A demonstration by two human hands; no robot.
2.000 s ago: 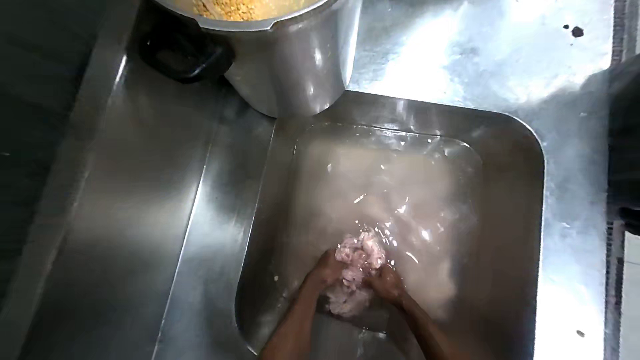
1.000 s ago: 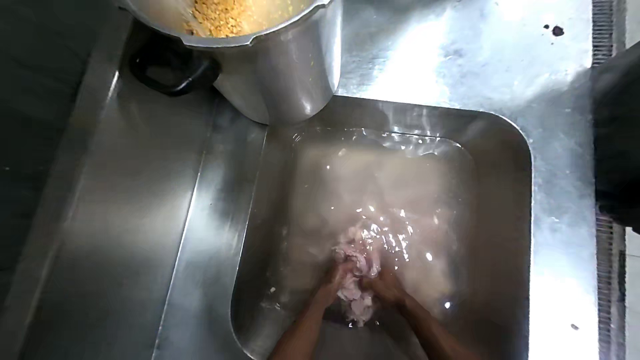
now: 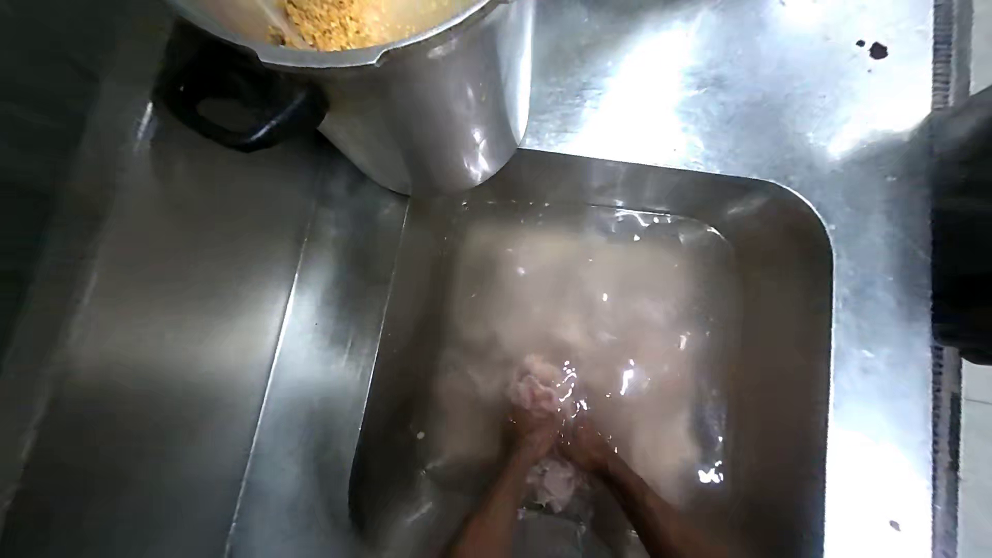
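Observation:
Cloudy water [image 3: 573,287] stands in a stainless steel sink basin [image 3: 783,325]. Both my hands are partly under the water near the basin's lower middle. My left hand [image 3: 535,430] is against pale pink raw meat [image 3: 536,387], which shows just beyond its fingers. Close beside it on the right is my right hand [image 3: 587,443], its fingers blurred by the water and glints. More pale meat [image 3: 554,482] lies between my wrists. The hands seem closed around the meat, though the fingertips are hidden.
A large metal pot [image 3: 426,116] with a black handle [image 3: 240,116] stands at the basin's upper left edge, with yellow-brown crumbly food [image 3: 329,23] inside. Dark specks [image 3: 877,50] mark the steel counter [image 3: 876,256] at the upper right. Something dark [image 3: 965,225] is at the right edge.
The meat, raised at the surface between my hands two seconds ago, now sits lower in the water. My hands have sunk with it and are less distinct.

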